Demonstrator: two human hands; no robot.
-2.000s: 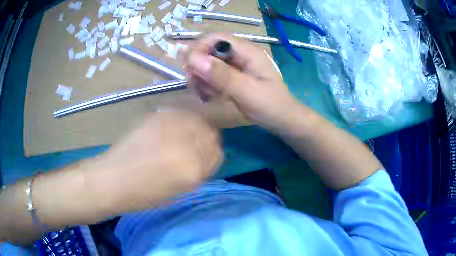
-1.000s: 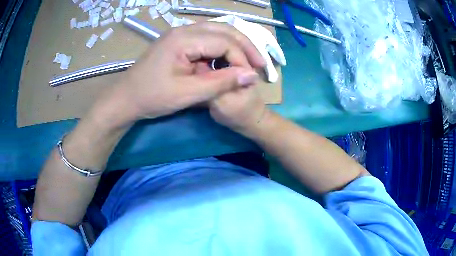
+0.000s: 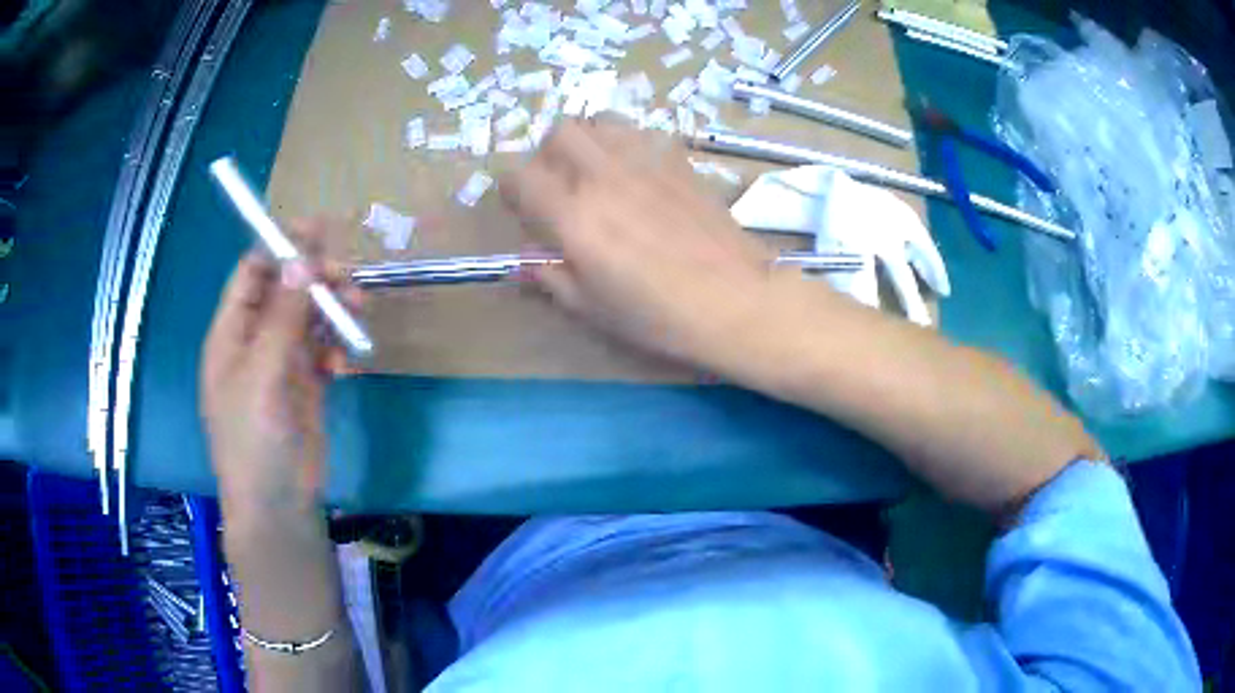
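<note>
My left hand [image 3: 271, 352] is at the left edge of the cardboard and holds a short silver tube [image 3: 247, 206] slanted, both ends sticking out. My right hand [image 3: 643, 237], blurred, is over the middle of the cardboard. A silver tube [image 3: 440, 271] lies by its thumb side; the hand covers part of it, and whether the hand grips it cannot be told. Another tube piece [image 3: 819, 261] shows at the right of the hand, by the white glove; whether the two are one tube is hidden. Many translucent plastic pieces [image 3: 589, 88] are scattered above the hands.
The tan cardboard [image 3: 447, 345] bears more silver tubes [image 3: 826, 113] at upper right and the white glove [image 3: 867, 224]. Blue-handled pliers [image 3: 964, 190] lie beside a crumpled clear bag [image 3: 1131, 230]. Long thin strips [image 3: 133, 257] run along the left. A blue crate [image 3: 81, 569] is below the bench edge.
My hands have come apart: the left has moved left with the short tube, and the right is over the cardboard. The view has shifted, showing more of the bench's left side.
</note>
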